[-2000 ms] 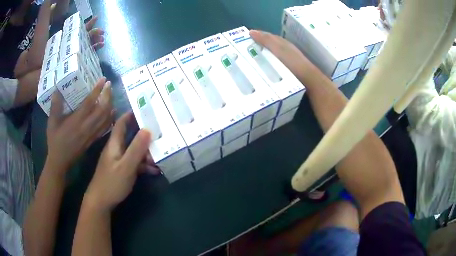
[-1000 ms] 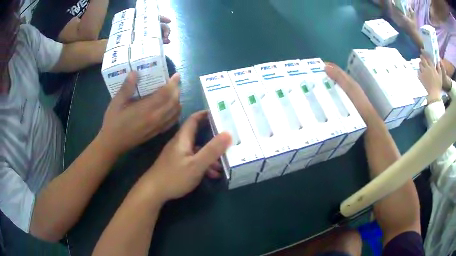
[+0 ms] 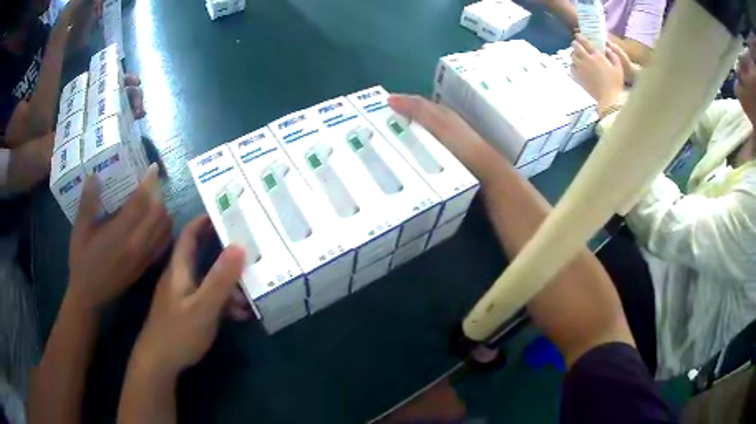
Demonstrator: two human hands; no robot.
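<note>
A block of white retail cartons (image 3: 331, 199) lies on the dark green table with picture faces up, five side by side on top and another layer below. Each top face shows a pale device with a green screen. My left hand (image 3: 186, 298) grips the block's left end, thumb on top, fingers partly hidden at the side. My right hand (image 3: 435, 124) holds the far right end; its fingers are mostly hidden behind the cartons.
A neighbour's carton stack (image 3: 99, 137) is between another person's hands at left. Another carton stack (image 3: 518, 99) stands at right by a person in a pale jacket. Loose cartons (image 3: 495, 18) lie farther up. A cream post (image 3: 580, 190) rises at the table edge.
The view has shifted, so the block appears farther left than one second ago. Both my hands keep the same hold on it, and the post shows larger.
</note>
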